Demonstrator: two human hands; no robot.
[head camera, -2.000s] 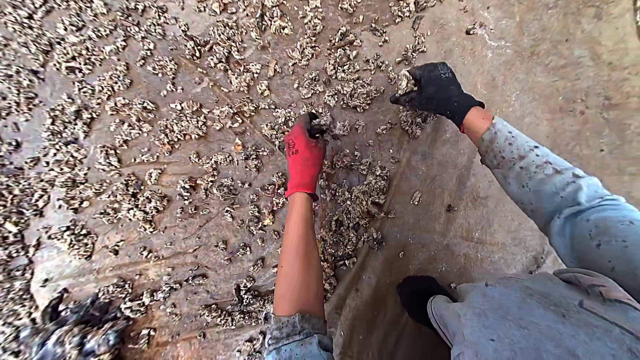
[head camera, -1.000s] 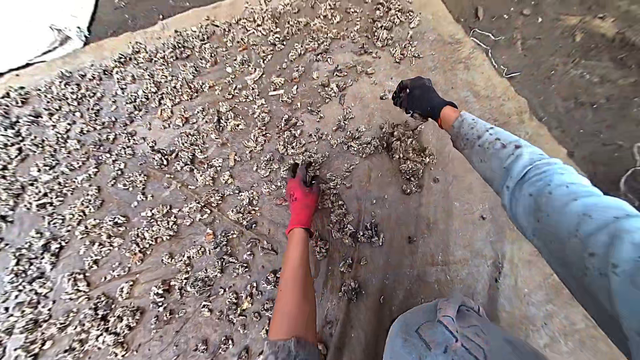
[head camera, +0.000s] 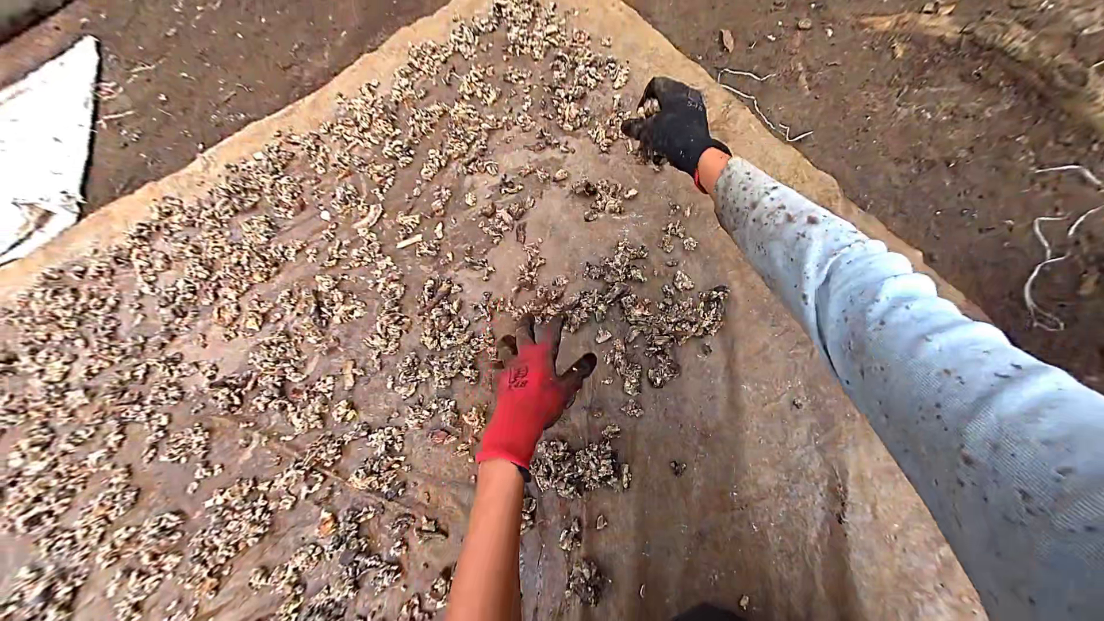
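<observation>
My left hand (head camera: 533, 388), in a red glove with dark fingertips, is spread with its fingers apart, at the near side of a loose row of small pale, shrivelled clumps (head camera: 664, 319). Nothing shows in its grip. Farther off and to the right, my right hand (head camera: 677, 125), in a black glove, has its fingers curled around a pale clump (head camera: 649, 107), close to the right edge of a brown ground sheet (head camera: 776, 483). Many similar clumps (head camera: 276, 345) lie scattered over the sheet on the left and at its far corner.
Beyond the sheet is bare brown soil (head camera: 233, 52). A white sheet (head camera: 43, 147) lies on it at the far left. Thin white strings (head camera: 1048, 259) lie on the soil at the right, and another string (head camera: 755, 103) runs beside the sheet's right edge.
The view has shifted toward the sheet's far corner. My left hand's fingers have spread apart. My right hand has reached farther away, near the clumps by the far corner.
</observation>
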